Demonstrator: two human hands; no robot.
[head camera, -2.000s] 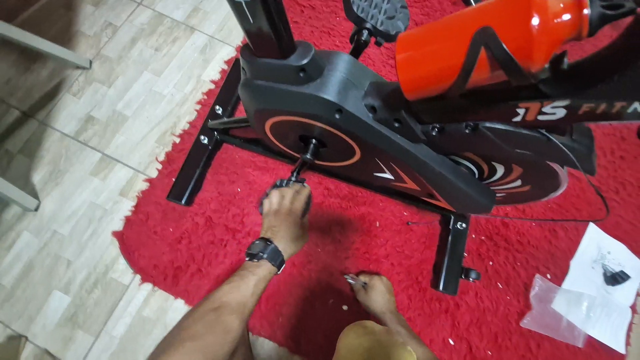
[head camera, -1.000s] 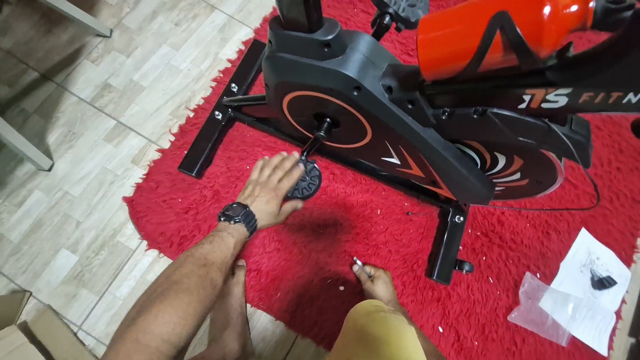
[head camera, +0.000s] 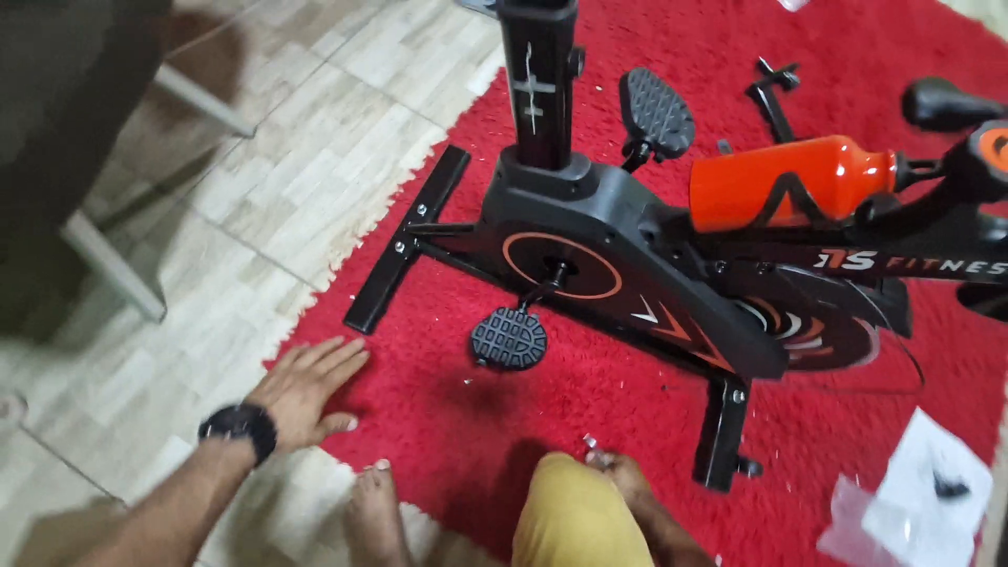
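Observation:
My left hand (head camera: 303, 390), with a dark watch on its wrist, is palm down with its fingers spread, over the edge of the red rug near the end of the exercise bike's rear foot bar (head camera: 374, 291). It holds nothing. The bike's near pedal (head camera: 510, 339) hangs from its crank, to the right of that hand and apart from it. My right hand (head camera: 618, 472) is low beside my yellow-clothed knee, partly hidden, closed on a small shiny metal piece (head camera: 591, 443). The exercise bike (head camera: 669, 315) stands on the rug, its far pedal (head camera: 654, 114) raised.
An orange bottle (head camera: 772, 185) sits on the bike frame. White paper (head camera: 929, 488) with a dark item and a clear plastic bag (head camera: 850, 524) lie lower right. Pale furniture legs (head camera: 118, 268) stand on the tiles at left. A black metal part (head camera: 772, 110) lies behind the bottle.
My left hand was at the near pedal two seconds ago; it has let go and moved left, away from it. The view has shifted, showing more of the bike's top.

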